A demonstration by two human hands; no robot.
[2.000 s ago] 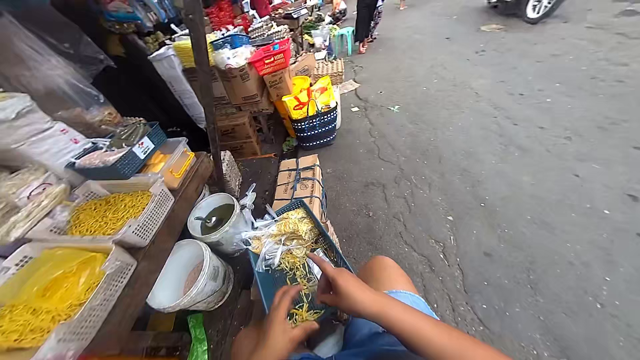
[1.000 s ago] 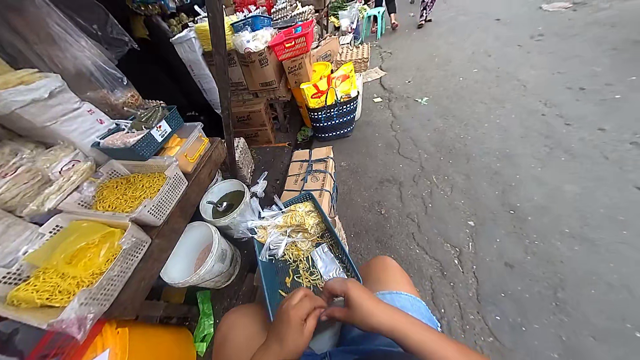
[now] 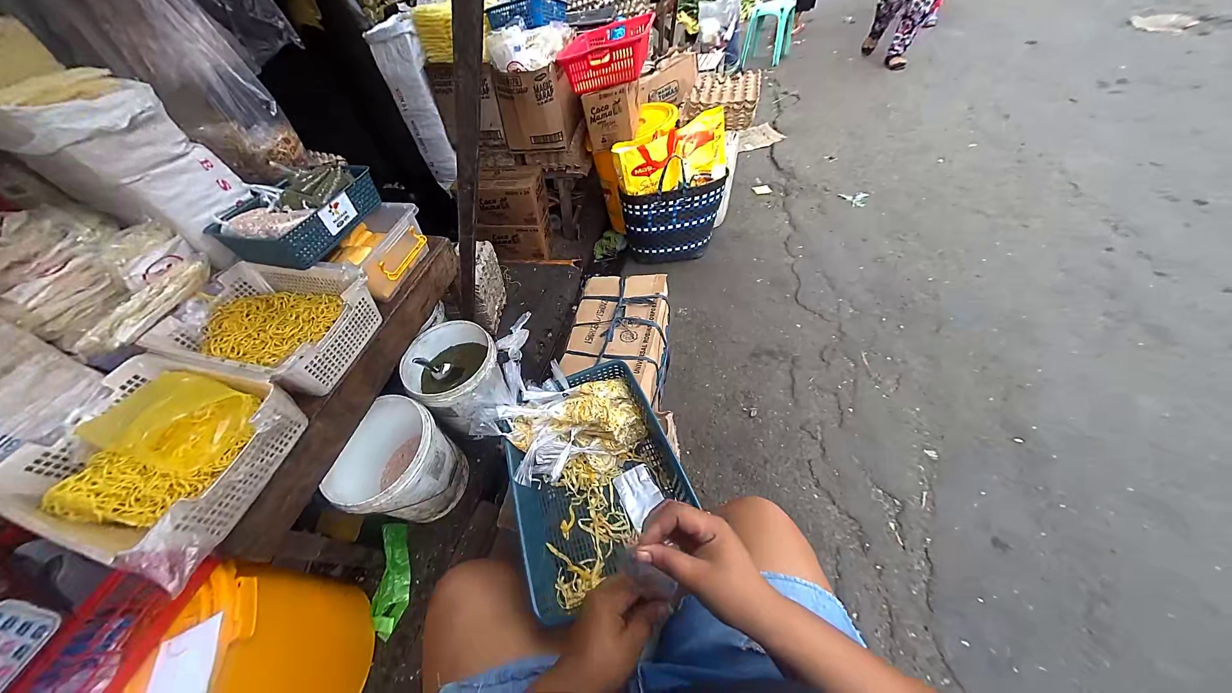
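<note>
A small clear plastic bag (image 3: 651,577) is held between both hands above the lap. My left hand (image 3: 616,621) grips its lower left side, and my right hand (image 3: 695,553) pinches its upper edge. Just beyond them, a blue plastic basket (image 3: 539,568) rests by the knees. Loose pale yellow strips (image 3: 589,525), apparently shredded vegetable, lie in it, with filled clear plastic bags (image 3: 577,423) at its far end. A stack of clear or silvery plastic bags (image 3: 638,493) lies near its right side, close to my right hand. The contents of the held bag cannot be made out.
At left, a wooden table (image 3: 337,395) bears white baskets of yellow noodles (image 3: 274,327). Two white buckets (image 3: 423,472) stand between table and basket. A strapped cardboard box (image 3: 621,327) lies beyond the basket, a woven bag (image 3: 674,221) farther off. A person's legs (image 3: 895,34) show on the road.
Two seconds ago my hands were apart over the basket, the right one reaching toward the plastic bags; now they are together near its close end, holding a clear bag. The view has shifted.
</note>
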